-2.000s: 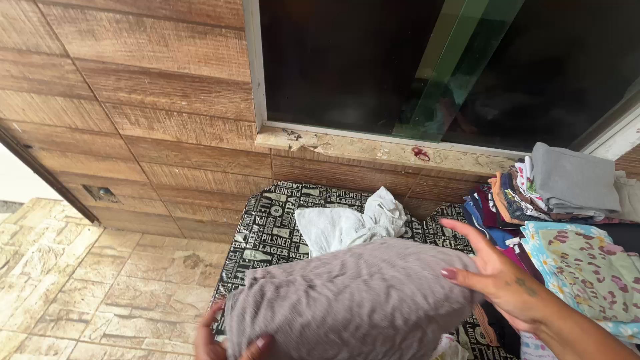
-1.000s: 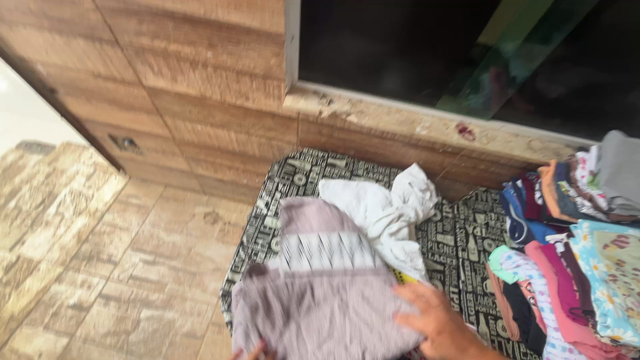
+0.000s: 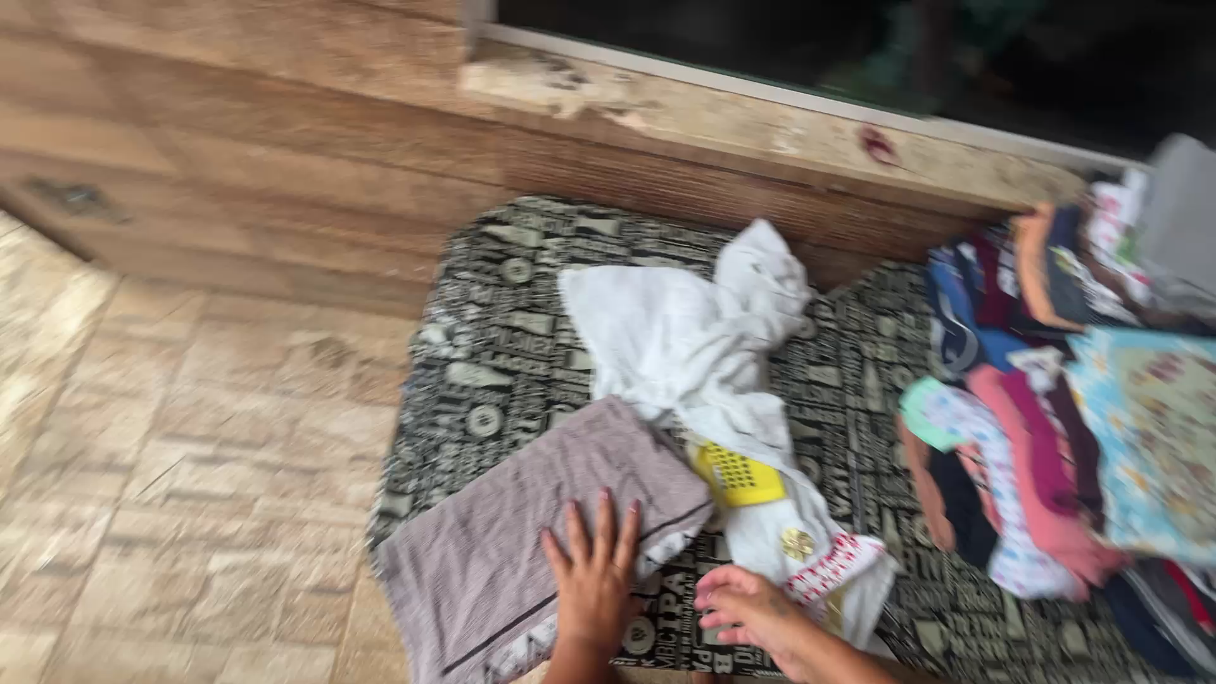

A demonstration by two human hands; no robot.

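A folded mauve towel (image 3: pixel 513 518) with a patterned border lies at the front left of a black-and-cream printed cloth (image 3: pixel 494 323). My left hand (image 3: pixel 597 570) rests flat on the towel, fingers spread. Just right of it, my right hand (image 3: pixel 755 613) hovers with bent, parted fingers and holds nothing. Behind both hands a crumpled white cloth (image 3: pixel 665 332) reaches from the back toward the front, with a yellow patterned patch (image 3: pixel 741 473) showing beside it. A white piece with red print (image 3: pixel 836 570) lies close to my right hand.
Stacks of folded clothes (image 3: pixel 1026 456) fill the right side, with a light blue printed cloth (image 3: pixel 1149 437) among them and a grey folded cloth (image 3: pixel 1183 228) on the back pile. Behind runs a stone window sill (image 3: pixel 760 123) on a wood-look wall. A tiled floor (image 3: pixel 237 475) lies left.
The mauve towel, held up between both hands two seconds ago, now lies folded on the printed cloth. My right hand has let go of it, and my left hand is flat on top.
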